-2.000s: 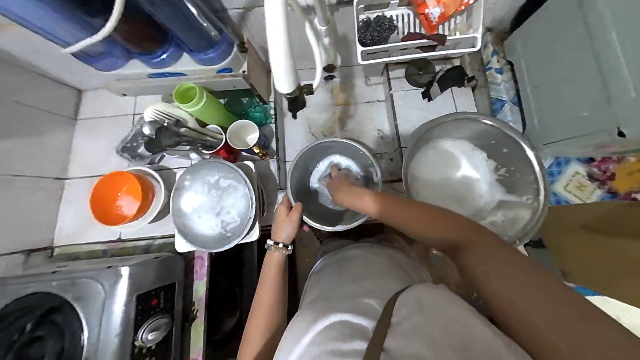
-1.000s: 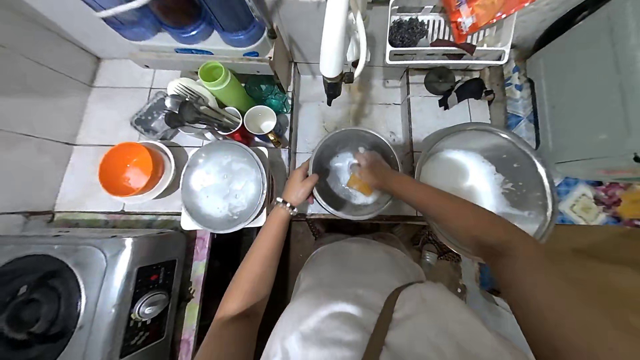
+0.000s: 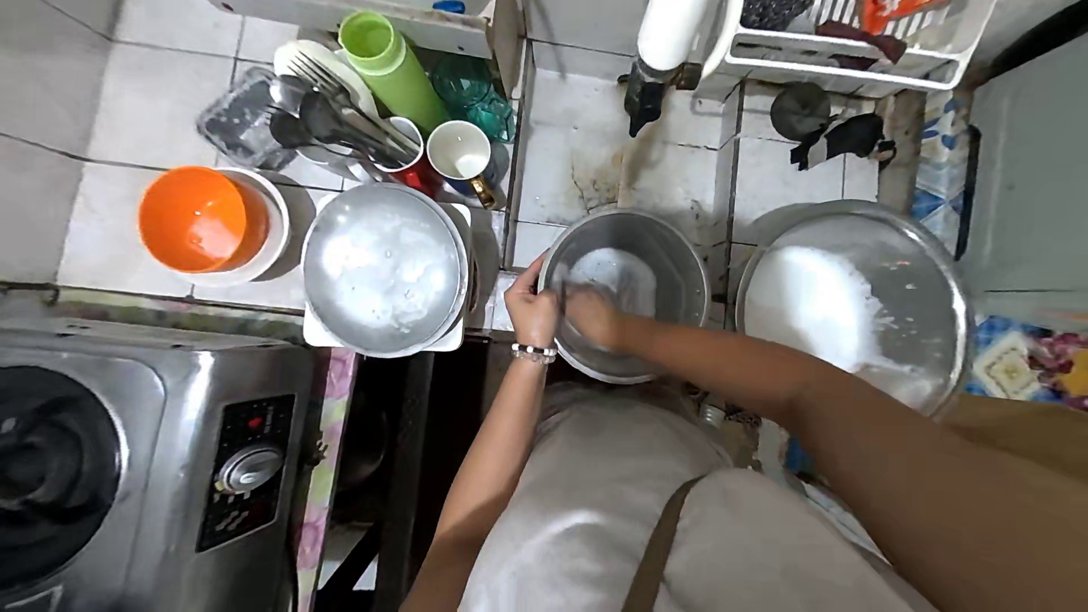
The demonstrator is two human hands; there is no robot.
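A deep metal pot [image 3: 680,255] with suds inside is tilted over the sink edge close to my body. My left hand [image 3: 534,304] grips its left rim. Inside the pot, against the left wall, my right hand [image 3: 593,316] is blurred by motion; whatever it holds is hidden. To the right sits a wide metal basin [image 3: 931,280] with white suds. On the left, a round metal lid or shallow pan [image 3: 382,268] with foam on it lies on a white square piece.
An orange bowl [image 3: 200,219], spoons and forks [image 3: 327,119], mugs [image 3: 459,151] and a green tumbler [image 3: 395,72] stand at the left. A faucet [image 3: 659,59] hangs above the sink. A white rack [image 3: 850,59] is at the upper right, a stove [image 3: 170,408] at the lower left.
My right hand has moved to the pot's left inner wall; the orange-yellow sponge seen in it one second ago no longer shows. My left hand stays on the rim.
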